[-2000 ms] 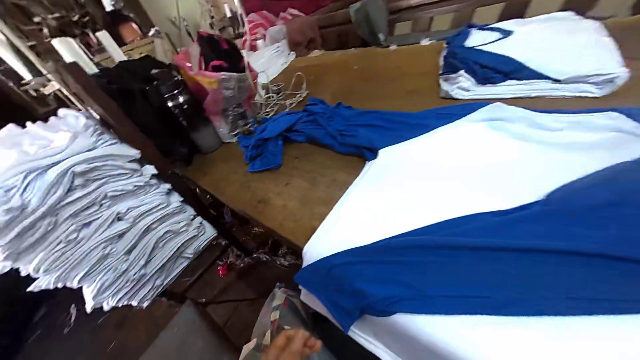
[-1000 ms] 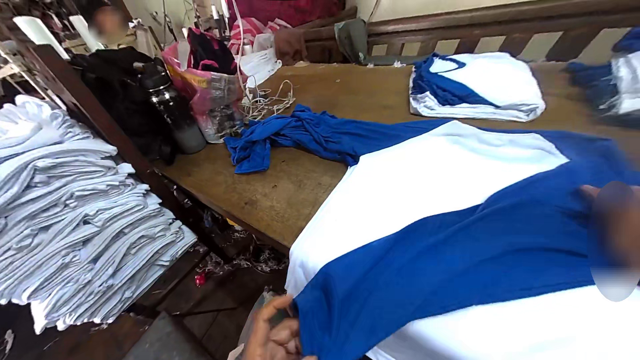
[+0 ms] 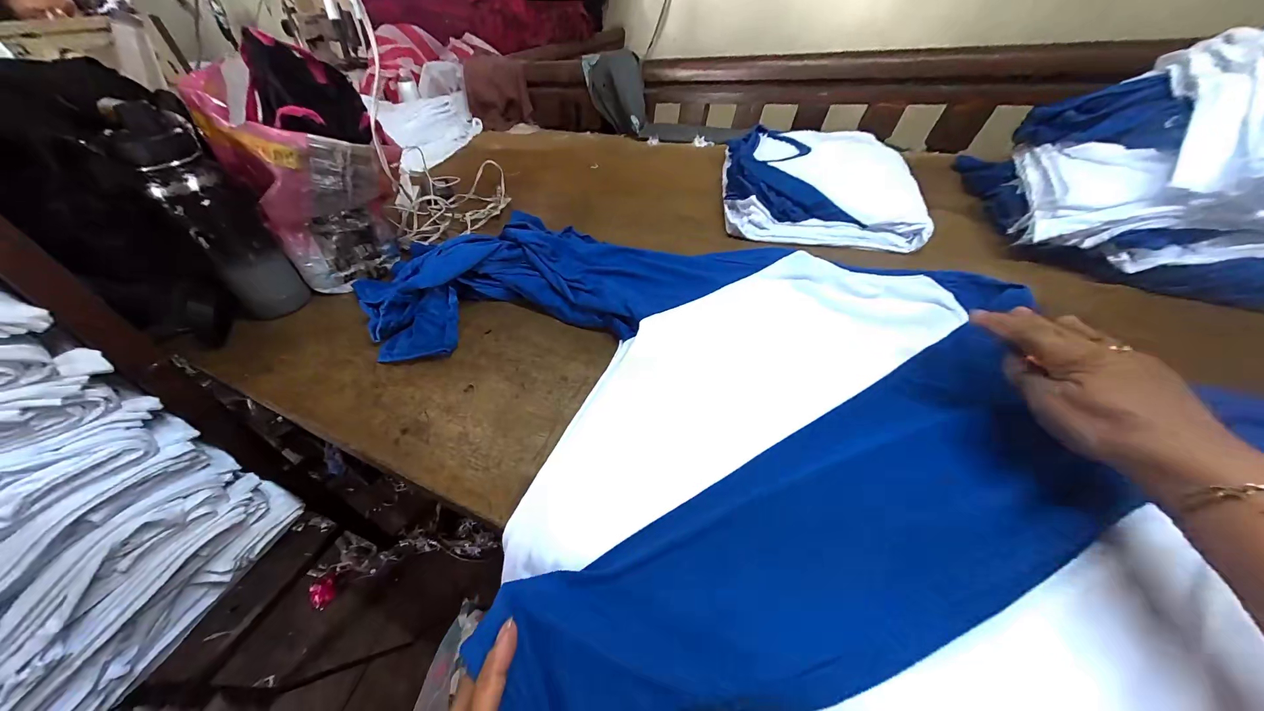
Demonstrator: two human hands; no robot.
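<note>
A blue and white long-sleeved shirt (image 3: 790,494) lies spread over the wooden table (image 3: 425,415), one blue sleeve (image 3: 573,276) bunched toward the left. My right hand (image 3: 1096,395) rests with its fingertips on the shirt near the collar; a ring and a bracelet show on it. At the bottom, my left hand (image 3: 489,676) touches the shirt's blue lower edge; only some fingers are visible, so its hold is unclear.
A folded shirt (image 3: 829,188) and a pile of blue and white garments (image 3: 1136,188) lie farther back. A bottle (image 3: 222,227), pink bag (image 3: 316,178) and white cord (image 3: 454,202) stand at the left, above stacked white cloth (image 3: 109,523).
My right hand, blurred at the right edge one second ago, now lies on the shirt near its collar. The left hand shows less than before. The view has shifted toward the right.
</note>
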